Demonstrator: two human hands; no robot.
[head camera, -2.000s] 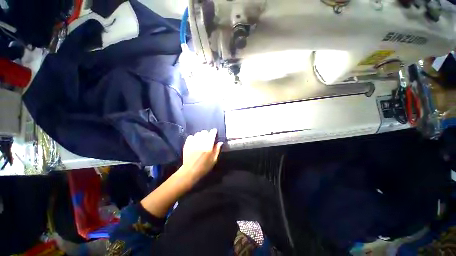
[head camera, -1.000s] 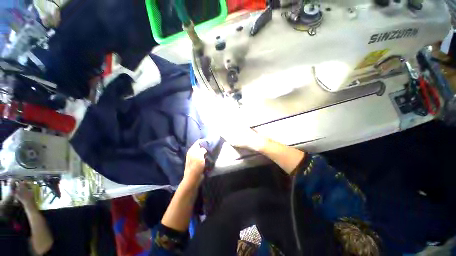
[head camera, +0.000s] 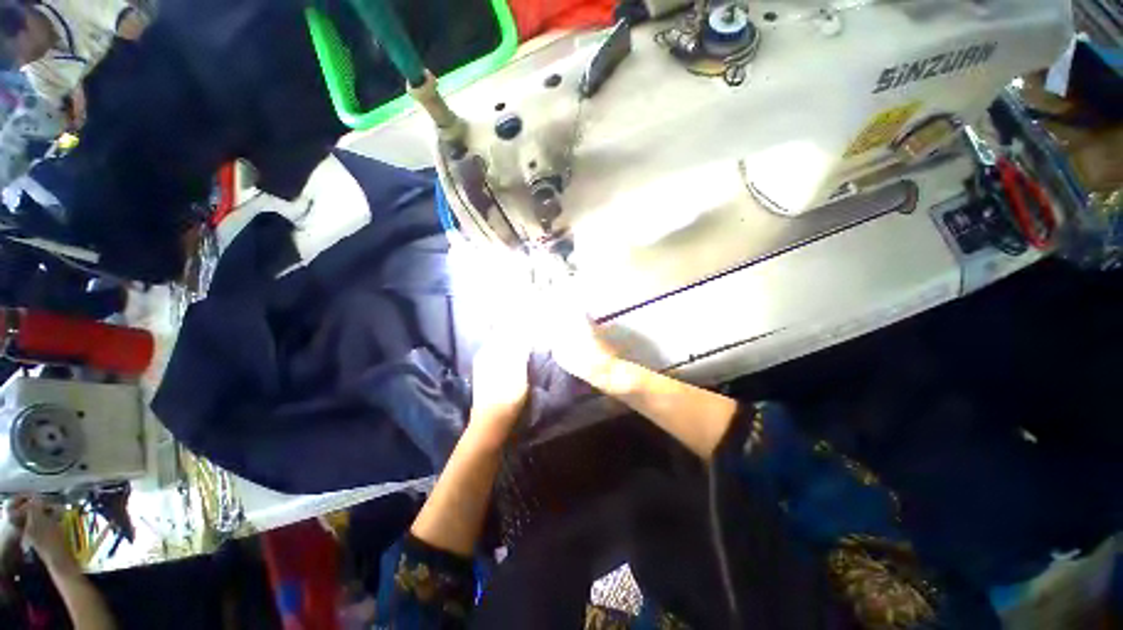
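The dark navy garment piece (head camera: 296, 351) lies crumpled on the white table left of the needle. The cream-white sewing machine (head camera: 690, 148) stands over its right end. The needle area is washed out by glare. My left hand (head camera: 499, 369) lies on the cloth just in front of the needle area. My right hand (head camera: 579, 345) is close beside it, at the right edge of the cloth. The fingers of both hands are lost in the glare, so their grip cannot be told.
A green basket (head camera: 335, 74) stands behind the machine. Red-handled scissors (head camera: 1025, 203) lie at the table's right end. A red cylinder (head camera: 80, 342) and another machine (head camera: 74, 431) are at the left, with another person's hand (head camera: 43, 529) below. A teal lamp arm (head camera: 397, 43) stands near the needle end.
My right hand has come in from out of view and is by the needle area. My left hand has moved up from the cloth's front edge into the glare. The view has shifted.
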